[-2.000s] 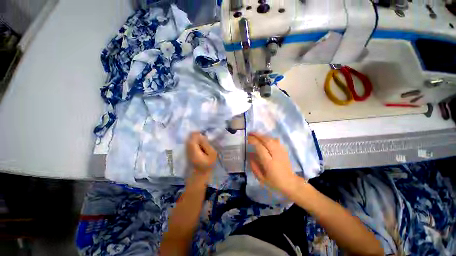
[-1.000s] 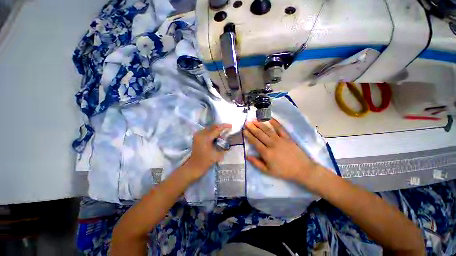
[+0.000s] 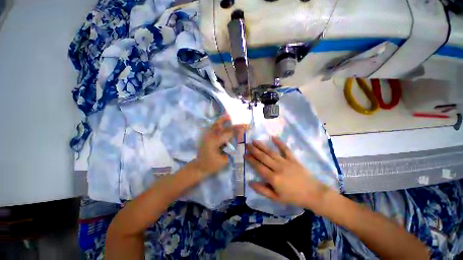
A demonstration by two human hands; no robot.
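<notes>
A pale blue-white garment piece (image 3: 177,114) lies left of the needle. A pale pocket bag or small panel (image 3: 304,137) with a dark blue edge lies right of it, under the presser foot area (image 3: 251,104). My left hand (image 3: 218,144) is on the left piece just in front of the foot, fingers bent and blurred, with a bit of cloth between thumb and fingers. My right hand (image 3: 279,172) lies palm down on the right panel, fingers slightly apart, beside its dark seam edge. Nothing shows gripped in it.
The cream sewing machine head (image 3: 355,25) stands above. Yellow and red scissors (image 3: 361,96) and a thin red stick (image 3: 430,116) lie right. Floral fabric (image 3: 122,66) is heaped at left, with more (image 3: 188,233) at the lap. A blue crate (image 3: 94,231) is low left.
Since one second ago, my right hand has moved slightly toward me, away from the foot. My left hand has moved slightly right and forward. Earlier, both hands were farther from the needle.
</notes>
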